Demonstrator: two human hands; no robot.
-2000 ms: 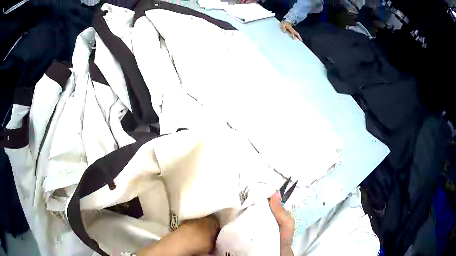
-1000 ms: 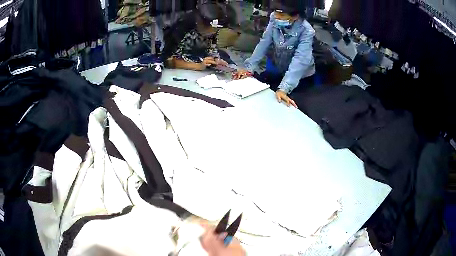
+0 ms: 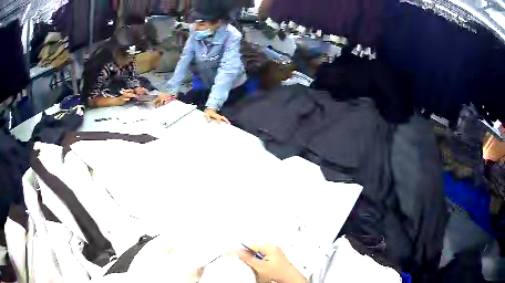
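Note:
A cream garment [image 3: 183,254] with a dark brown waistband [image 3: 130,255] lies heaped at the near side, mostly overexposed to white. My right hand [image 3: 272,265] is at the bottom, right of centre, closed around thread snips [image 3: 252,251] whose dark blades point up and left. Pale cloth lies against its fingers. My left hand cannot be made out; a small skin-toned patch shows at the cloth's edge, too washed out to tell.
More cream garments with brown bands [image 3: 69,193] lie at the left. Dark garments [image 3: 332,132] are piled beyond the table's right edge. A person in a light blue jacket [image 3: 221,66] leans at the far end by papers [image 3: 178,110]; another person sits beside. A blue crate [image 3: 468,199] is at the right.
The view has tilted up and turned right. The brown-banded garment worked on has dropped low and partly out of view. My left forearm no longer shows; the snips stay in my right hand.

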